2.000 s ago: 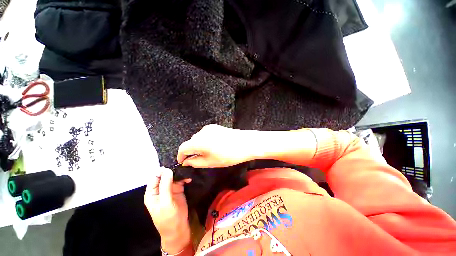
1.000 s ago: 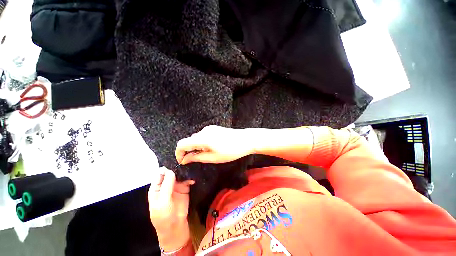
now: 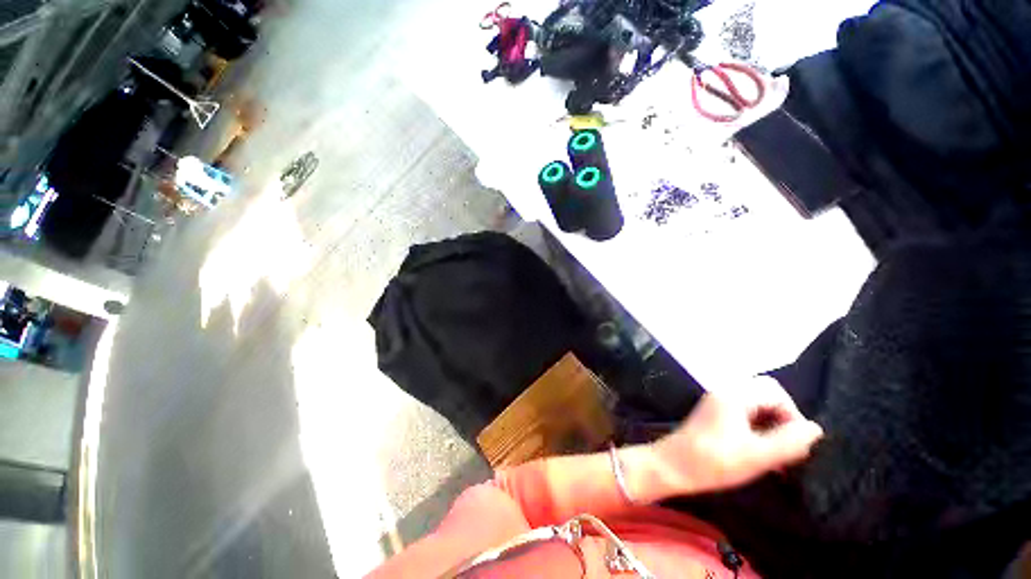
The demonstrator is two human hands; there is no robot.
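The black coat [image 3: 938, 385] with its dark fleecy lining lies at the right, over the table and lap. My left hand [image 3: 746, 435] is at its near edge, fingers curled and fingertips pinching the dark cloth. No needle or thread can be made out. A small skin-toned patch at the bottom right corner may be my right hand [image 3: 1021, 559]; it is cut off, so its hold cannot be told. A loose pile of small dark fasteners [image 3: 676, 201] lies on the white table [image 3: 678, 283].
Black thread cones with green ends [image 3: 594, 198], red-handled scissors [image 3: 727, 91], a flat black rectangle [image 3: 791, 162] and a tangled black heap [image 3: 611, 45] are on the table. A black cloth-covered bundle [image 3: 475, 317] and a brown board [image 3: 551, 413] are beside it. Sunlit grey floor [image 3: 249, 385] is at the left.
The view has swung left, so floor, bundle and board now show. The table items appear farther right. My right arm has left the picture, except perhaps for the corner patch.
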